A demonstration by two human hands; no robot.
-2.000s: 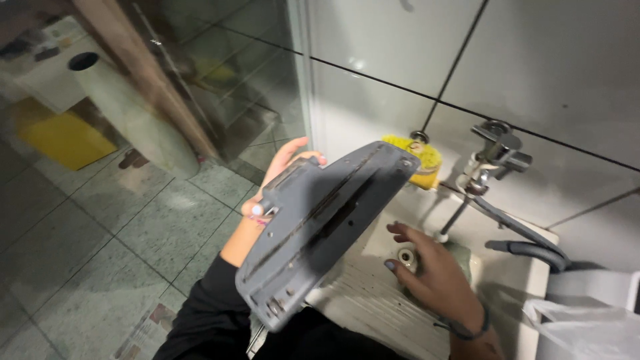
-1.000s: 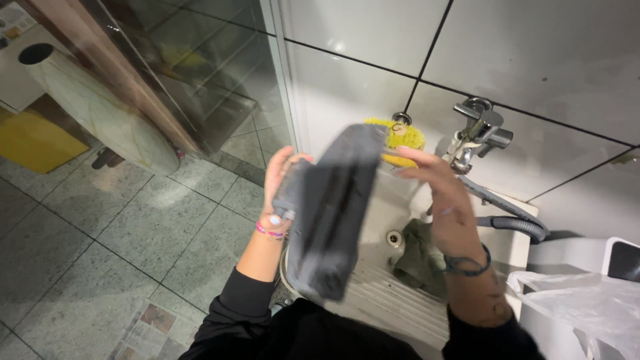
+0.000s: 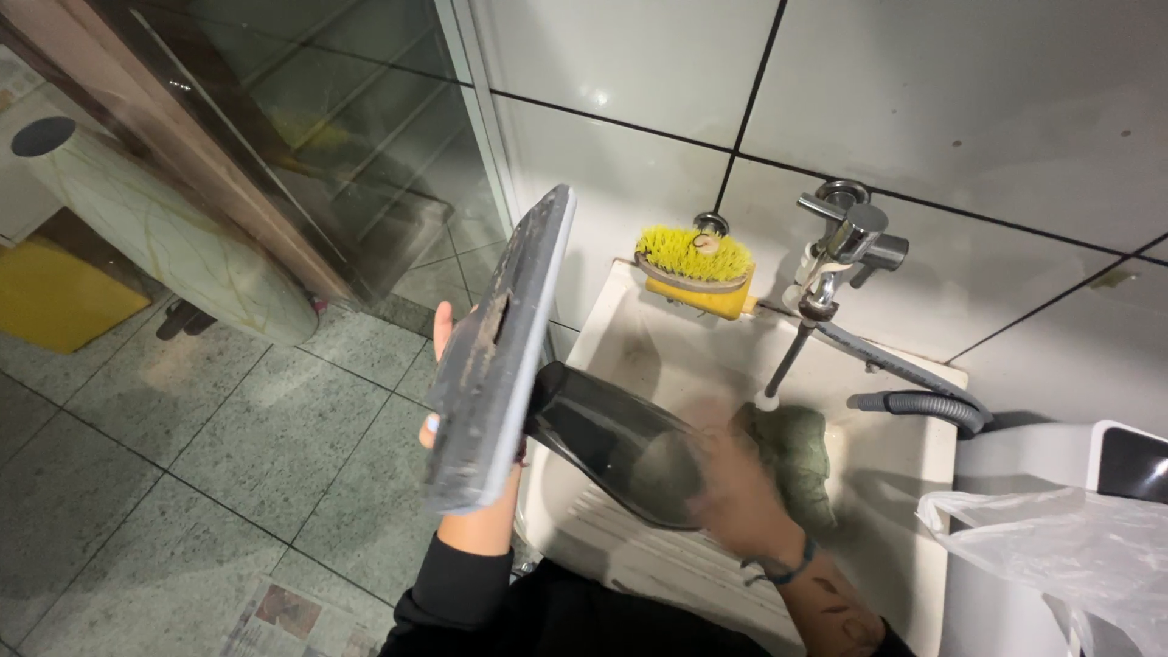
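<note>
A long grey plastic head or plate (image 3: 511,356) with dirt marks and a slot is held up almost edge-on, left of the sink. My left hand (image 3: 435,383) grips it from behind, most of the fingers hidden. From behind its right side a dark, glossy, translucent plastic piece (image 3: 620,447) reaches toward the right; whether it is joined to the plate cannot be told. Blurred, my right hand (image 3: 744,488) is closed around the right end of that piece, above the ribbed part of the sink.
The white utility sink (image 3: 630,584) holds a wet green-grey cloth (image 3: 794,456). Behind it are a yellow-bristled brush (image 3: 695,255), a metal tap (image 3: 853,237) and a grey hose (image 3: 912,406). A plastic bag (image 3: 1049,547) lies right; a glass door (image 3: 365,137) stands left.
The grey plate has been turned from its broad face to nearly edge-on. My right hand, empty two seconds ago, is now on the dark piece, which did not show before.
</note>
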